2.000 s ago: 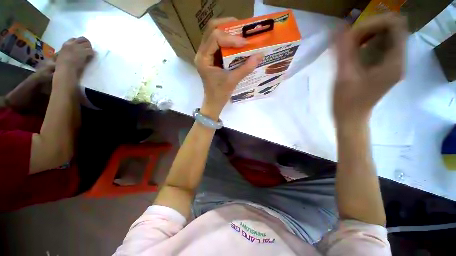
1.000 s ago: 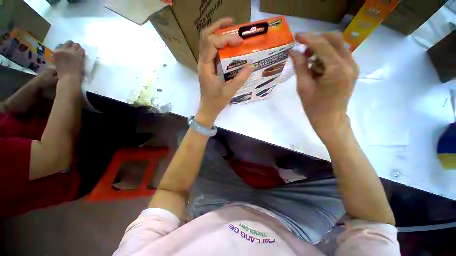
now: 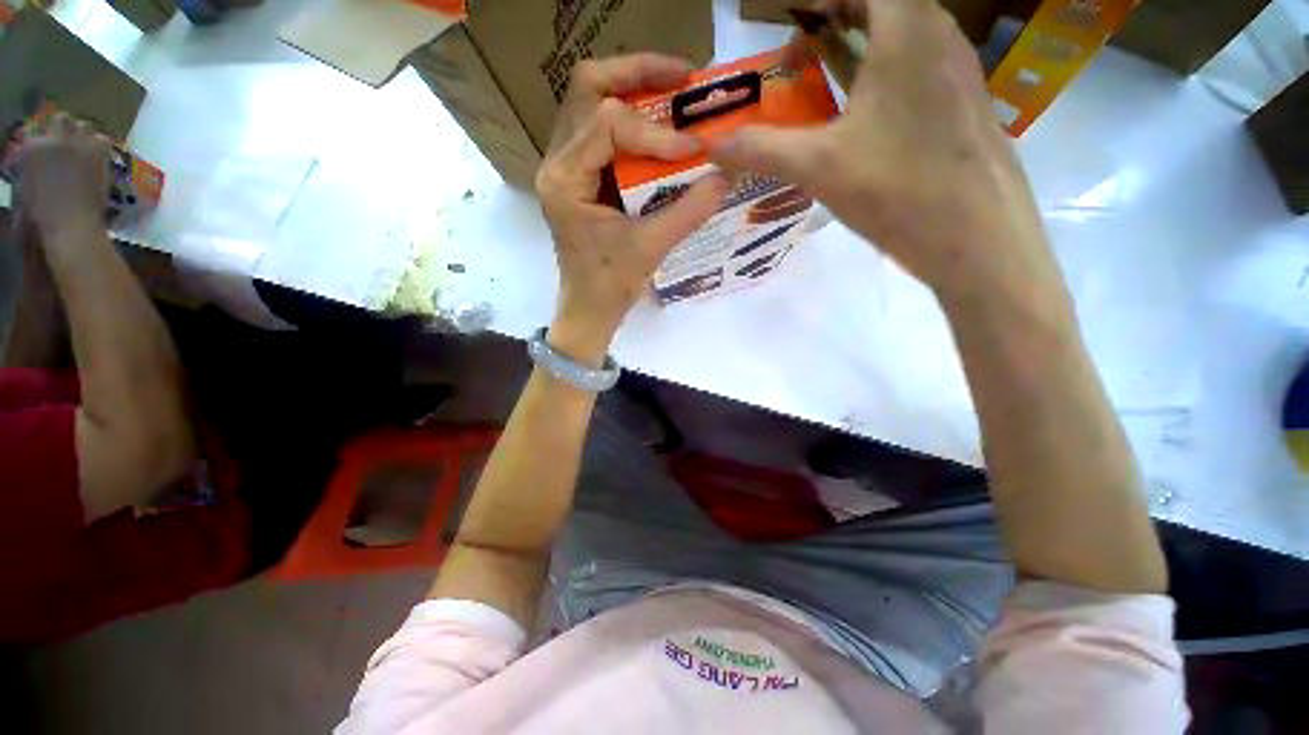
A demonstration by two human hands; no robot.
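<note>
My left hand (image 3: 610,216) grips a retail box (image 3: 747,244) by its left side, thumb on the printed front and fingers over the top. The box has an orange top with a black handle and a white front with cord pictures. It is tilted, its top towards me. My right hand (image 3: 897,151) is over the top's right part, thumb on the orange face. A small, thin dark thing (image 3: 813,20), perhaps a blade, shows at its raised fingers near the frame's top edge. The right hand hides part of the top. No seal sticker can be made out.
A brown carton (image 3: 495,86) stands just behind the box at left. An orange-yellow box (image 3: 1055,58) and more cartons are at the back right. Another person's hand (image 3: 65,180) is on a box at left. A blue and yellow object (image 3: 1298,417) is at the right edge.
My right hand has come in from the right onto the box's top. My left hand still holds the box, slightly further left. The other person's hand has moved left.
</note>
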